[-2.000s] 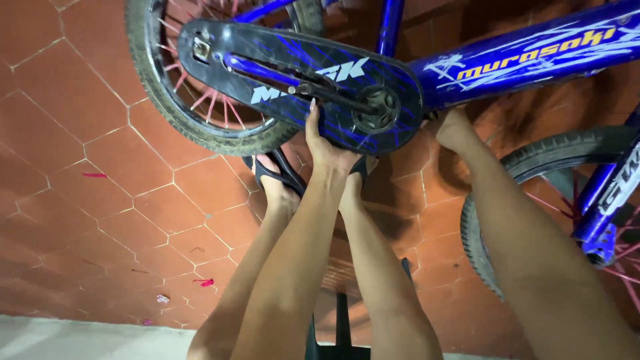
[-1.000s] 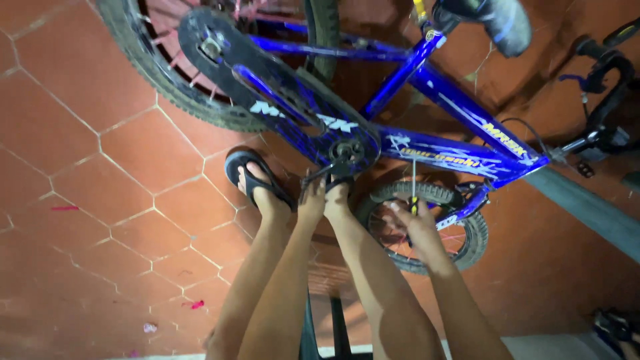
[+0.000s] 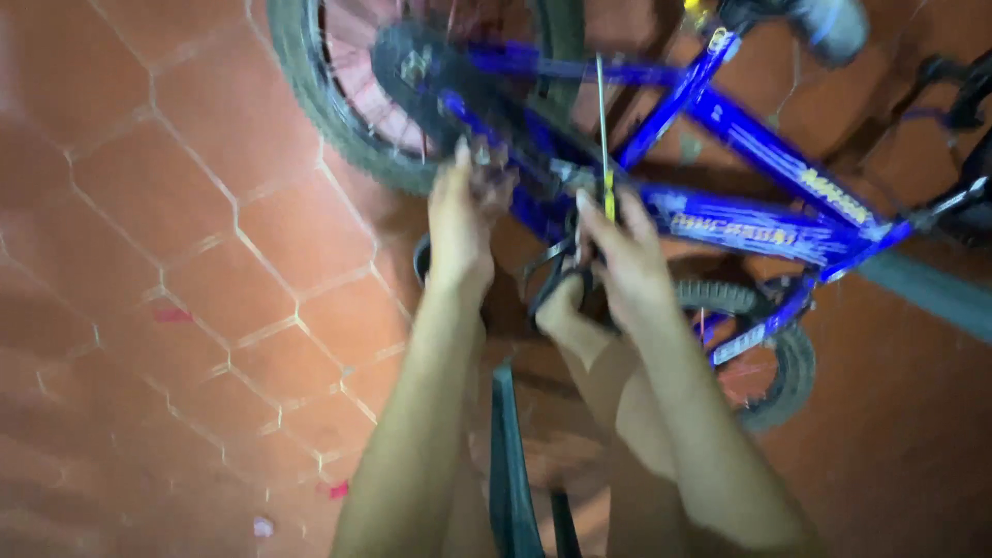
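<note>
A blue bicycle frame (image 3: 752,225) lies across the upper part of the head view, with its spoked wheel (image 3: 341,116) at the upper left. My left hand (image 3: 465,217) is raised at the lower edge of the black chain guard (image 3: 434,93); blur hides whether it grips anything. In my right hand (image 3: 624,240) is a screwdriver (image 3: 607,147), its yellow and black handle between the fingers and its long metal shaft pointing up, in front of the frame. The crank area between my hands is blurred.
The front wheel (image 3: 798,372) rests at right, below the frame. A sandaled foot (image 3: 566,302) is close under my right hand. Dark stool-like legs (image 3: 508,465) stand at bottom centre. Small pink scraps (image 3: 172,315) lie on the hexagonal floor tiles (image 3: 194,256). A bluish-grey bar (image 3: 930,291) crosses at right.
My right hand, with the screwdriver, has moved from below the frame tube to the crank area. My left hand has moved up towards the chain guard. Two seconds ago no screwdriver was visible.
</note>
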